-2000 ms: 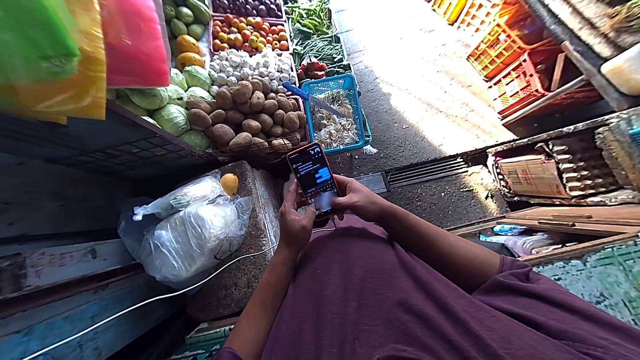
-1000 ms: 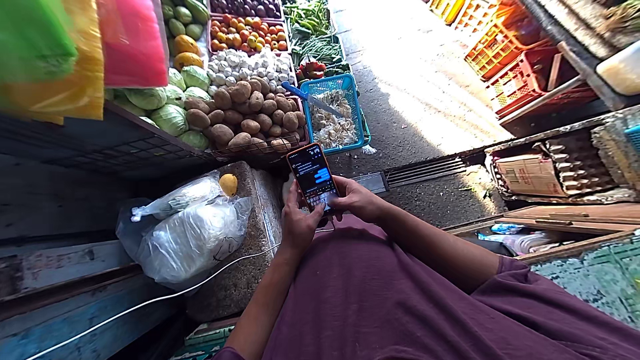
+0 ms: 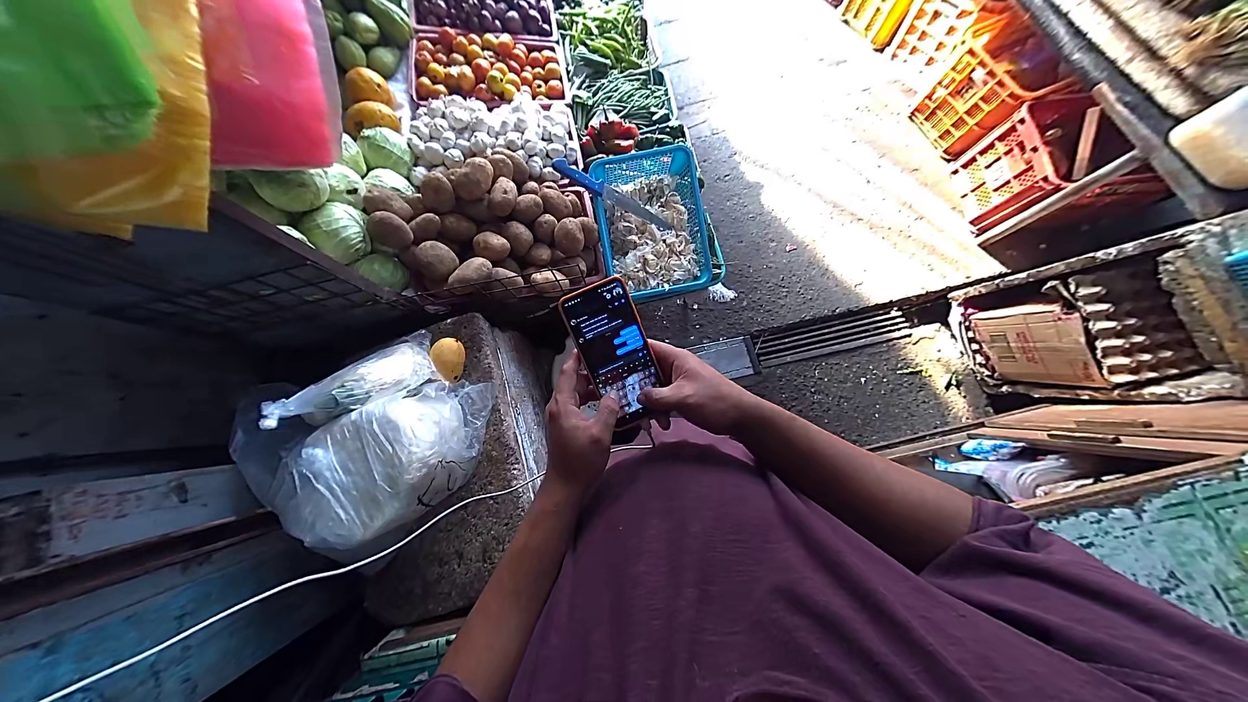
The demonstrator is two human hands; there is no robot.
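Note:
A smartphone [image 3: 612, 341] in an orange case is held upright in front of my purple shirt, its screen lit with a chat and a keyboard. My left hand [image 3: 577, 424] grips its left edge, the thumb over the keyboard. My right hand [image 3: 697, 388] grips its right edge, that thumb also over the lower screen. A white cable [image 3: 390, 551] runs from near the phone's lower end toward the bottom left. Just beyond the phone stands a blue plastic basket [image 3: 717, 255] of garlic pieces, with a blue-handled knife [image 3: 624, 200] lying across it.
Potatoes [image 3: 458, 229], garlic bulbs [image 3: 487, 127], tomatoes [image 3: 487, 66] and cabbages [image 3: 334, 230] fill the stall ahead. Plastic bags [image 3: 380, 468] and a yellow fruit [image 3: 448, 359] rest on a concrete ledge at left. Plastic crates [image 3: 1014, 166], egg trays [image 3: 1136, 322] and an open wooden drawer [image 3: 1111, 429] are at right.
My thumbs have shifted slightly over the phone's keyboard. The phone stays in both hands.

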